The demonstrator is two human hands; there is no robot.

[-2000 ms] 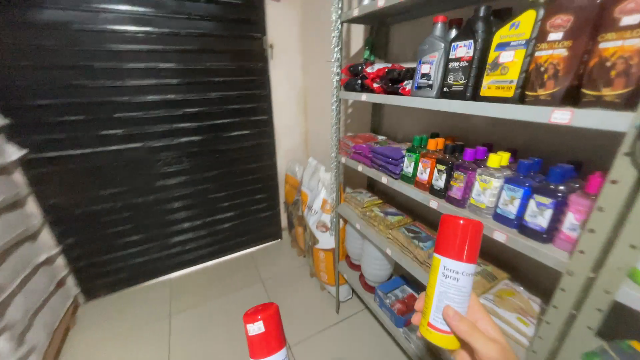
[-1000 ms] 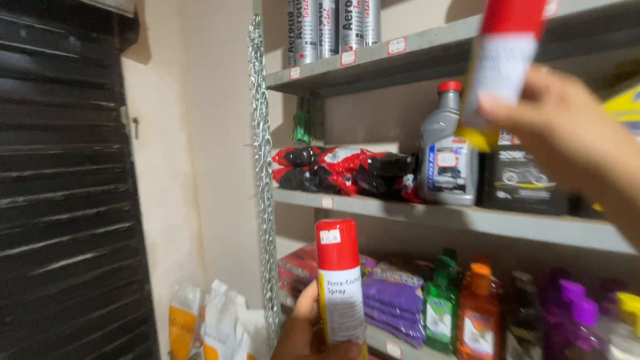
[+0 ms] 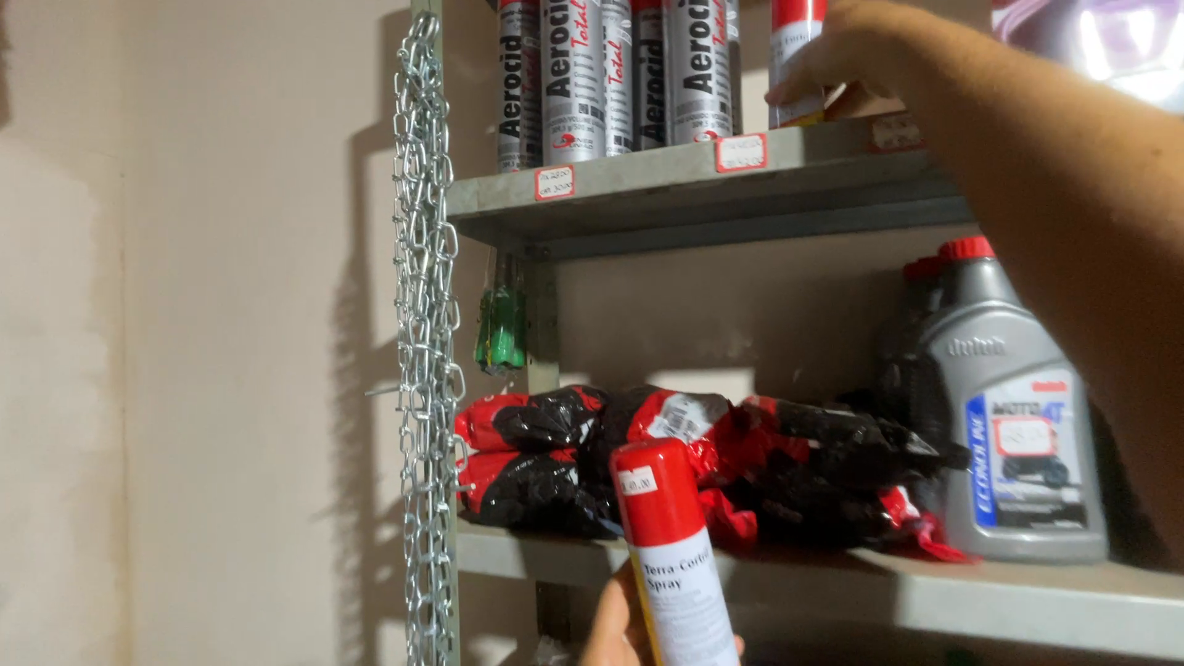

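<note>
My left hand [image 3: 622, 622], low in the view, is closed around a red-capped spray can [image 3: 680, 564] with a white and yellow body and a price sticker on its cap. At the upper right, my right hand [image 3: 856, 55] grips a second spray can [image 3: 795, 60] of the same kind, upright at the front of the upper metal shelf [image 3: 647, 190]. Whether its base rests on the shelf is hard to tell. Left of it stand several silver aerosol cans [image 3: 572, 83] with red and black lettering.
Metal chains [image 3: 425, 324] hang at the shelf's left post. On the lower shelf [image 3: 786, 583] lie black and red plastic packages [image 3: 684, 416] beside a grey motor oil bottle [image 3: 1017, 416]. A green item [image 3: 502, 328] hangs behind the chains. A bare wall [image 3: 231, 277] is at the left.
My right hand has carried its spray can up to the upper shelf. My left hand still holds the other can. The view has turned up and closer to the shelves.
</note>
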